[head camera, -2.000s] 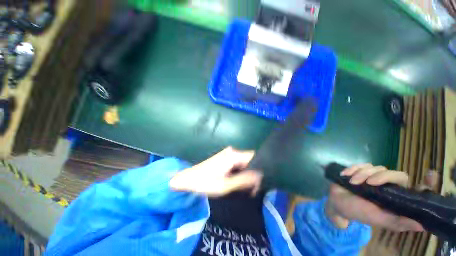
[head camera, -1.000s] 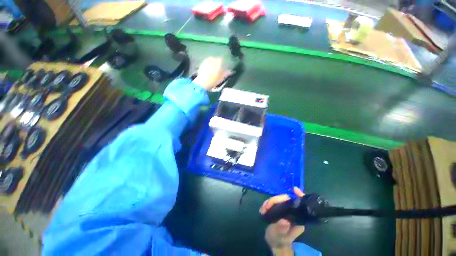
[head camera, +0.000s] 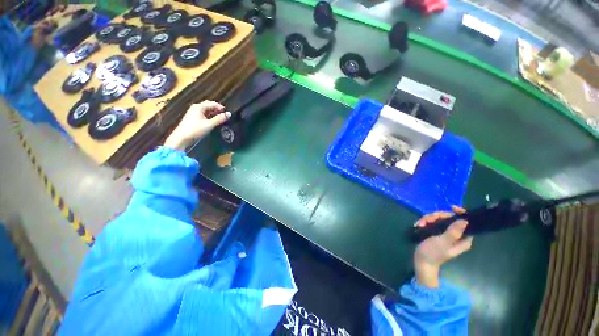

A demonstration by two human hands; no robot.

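My left hand (head camera: 196, 125) is at the left of the green bench, its fingertips against or just beside the near end of the black arms and a disc unit (head camera: 228, 134). The dark arms (head camera: 263, 98) lie side by side behind the disc; blur hides whether the fingers grip one. My right hand (head camera: 445, 241) is closed around the black electric screwdriver (head camera: 492, 218), held over the bench's right part, its tip pointing left and its cable running right. The white screw feeder (head camera: 410, 125) sits in the blue tray (head camera: 341, 154).
Cardboard sheets (head camera: 56, 92) with rows of black discs (head camera: 190, 55) stand at the left. Joined assemblies (head camera: 353, 64) lie on the green line behind the bench. More cardboard (head camera: 568, 262) is stacked at the right. A brown scrap (head camera: 225, 159) lies near the bench edge. A blue sleeve (head camera: 23, 56) shows far left.
My left hand has come back from the assemblies on the line to the arms at the bench's left. The view has turned left. My right hand still holds the screwdriver.
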